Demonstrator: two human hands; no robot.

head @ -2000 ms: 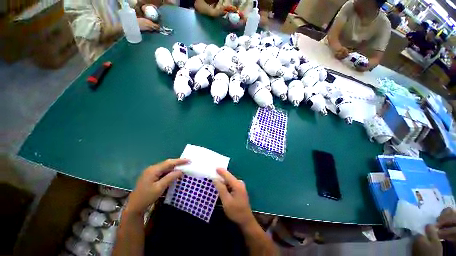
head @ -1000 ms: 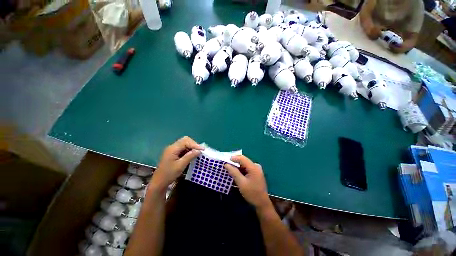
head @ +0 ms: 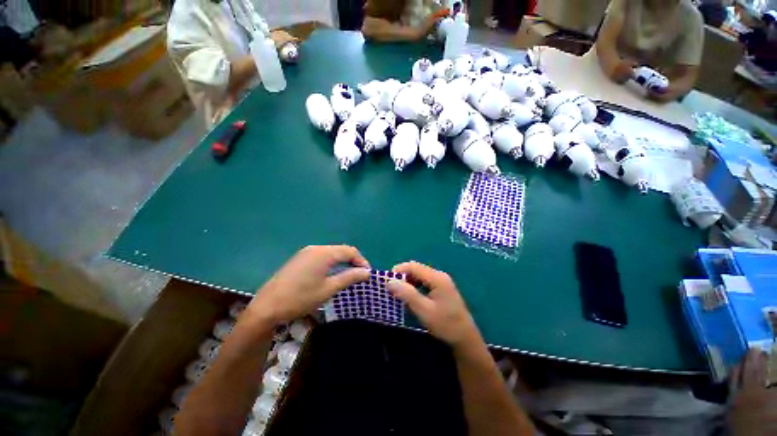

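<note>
A sheet of purple round stickers (head: 366, 302) is held by its far edge between both hands, above my lap at the table's near edge. My left hand (head: 319, 281) pinches its left side and my right hand (head: 434, 300) pinches its right side. The white part of the sheet is no longer visible. A clear bag of more purple sticker sheets (head: 491, 210) lies flat beyond my right hand. A pile of white bulb cameras (head: 451, 111) lies farther back.
A black phone (head: 600, 283) lies at the right, with blue boxes (head: 739, 306) beyond it. A red and black tool (head: 228, 140) and a squeeze bottle (head: 267, 62) are at the left. An open carton (head: 141, 362) of bulb cameras is at lower left. People sit across the table.
The white flap at the sheet's far edge has gone from view, and purple dots now show up to my fingers. My hands stay on the sheet. The camera view has shifted.
</note>
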